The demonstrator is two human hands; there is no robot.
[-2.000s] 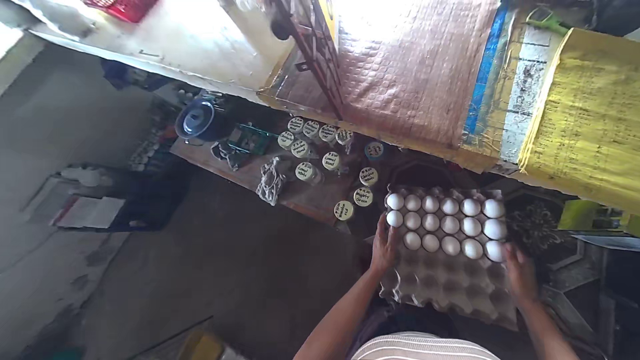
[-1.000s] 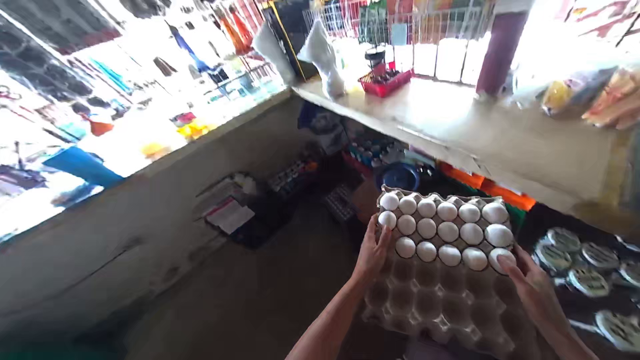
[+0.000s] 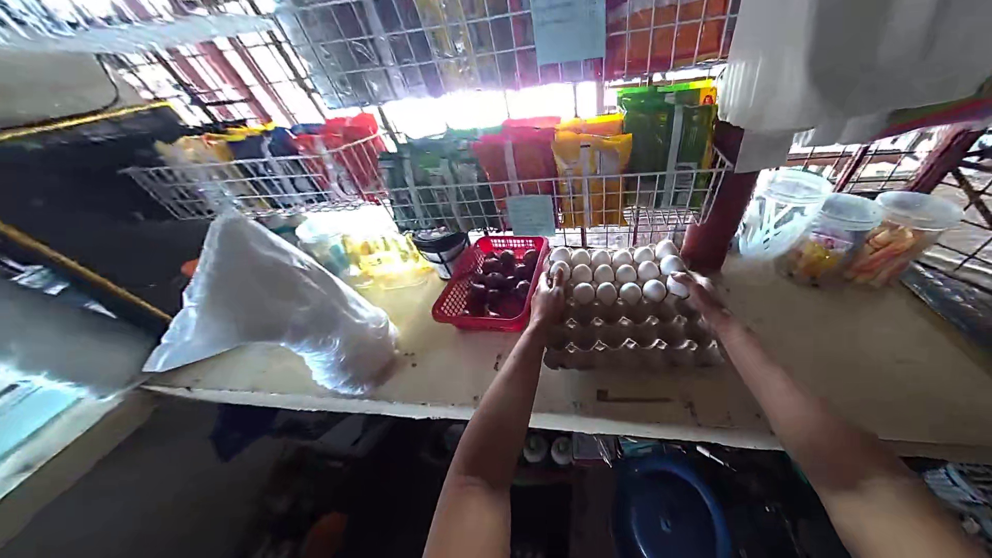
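A grey pulp egg tray (image 3: 632, 335) is at the counter, with rows of white eggs (image 3: 629, 292) in its far part and bare cups in its near part. My left hand (image 3: 549, 298) grips the tray's left edge, and my right hand (image 3: 700, 296) grips its right edge beside the end egg. Whether the tray rests on the counter or hangs just above it, I cannot tell. Close to my left hand stands a red plastic basket (image 3: 490, 322) of dark round items (image 3: 500, 285).
On the pale counter (image 3: 457, 380) are a white plastic bag (image 3: 271, 302) at left, a small dark bucket (image 3: 442, 252), and lidded clear plastic jars (image 3: 899, 236) at right. Wire baskets (image 3: 542, 194) with colourful packets stand behind. A blue basin (image 3: 668, 508) sits below.
The view has swung strongly to the counter with the wire baskets. Both hands have kept hold of the egg tray, which is now beside the red basket.
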